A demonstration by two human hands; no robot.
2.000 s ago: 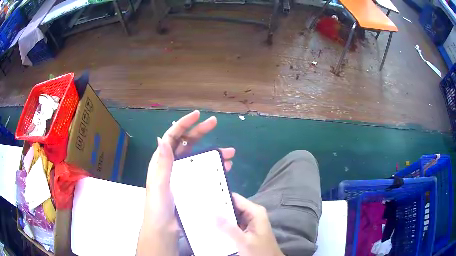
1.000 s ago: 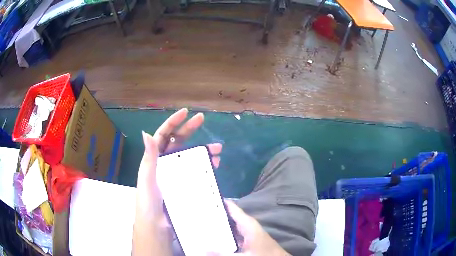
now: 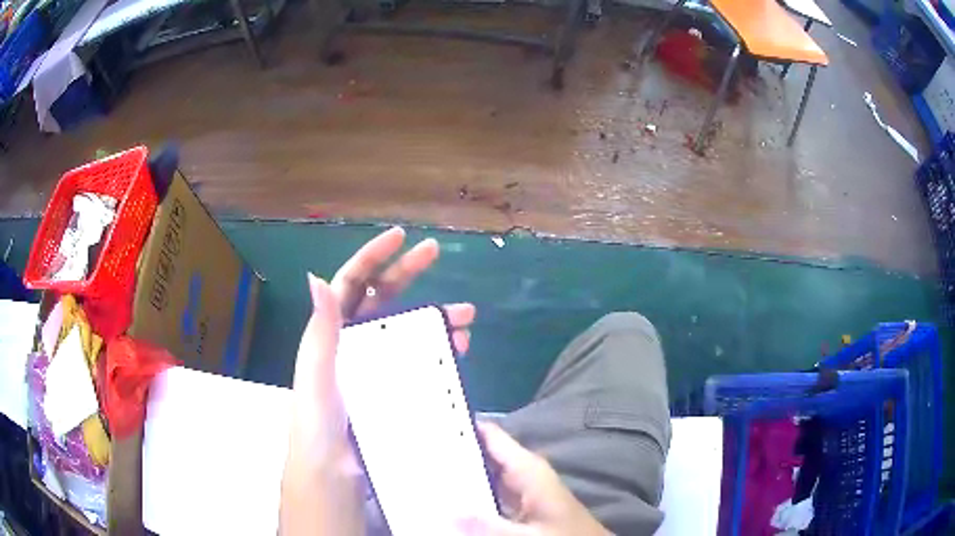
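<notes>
A smartphone [image 3: 414, 419] with a dark edge and a glaring white screen is above my lap at the bottom middle. My left hand [image 3: 340, 356] is behind and along the phone's left side, with two fingers extended past its top and fingertips showing at its upper right edge. My right hand [image 3: 529, 487] is at the phone's lower right, with the thumb over the bottom of the screen. The phone's lower end is cut off by the picture's edge. What the screen shows cannot be read.
A red basket [image 3: 131, 225] with white pieces stands on a carton [image 3: 199, 293] at left, beside colourful cloth [image 3: 79, 398]. Blue crates [image 3: 859, 440] holding magenta cloth are at right. A white bench top [image 3: 215, 450] is beside my legs. An orange-topped table [image 3: 770, 31] stands further off.
The phone and both hands have shifted slightly left since the oldest frame. Since the last earlier frame they have moved slightly right. The grip looks much the same.
</notes>
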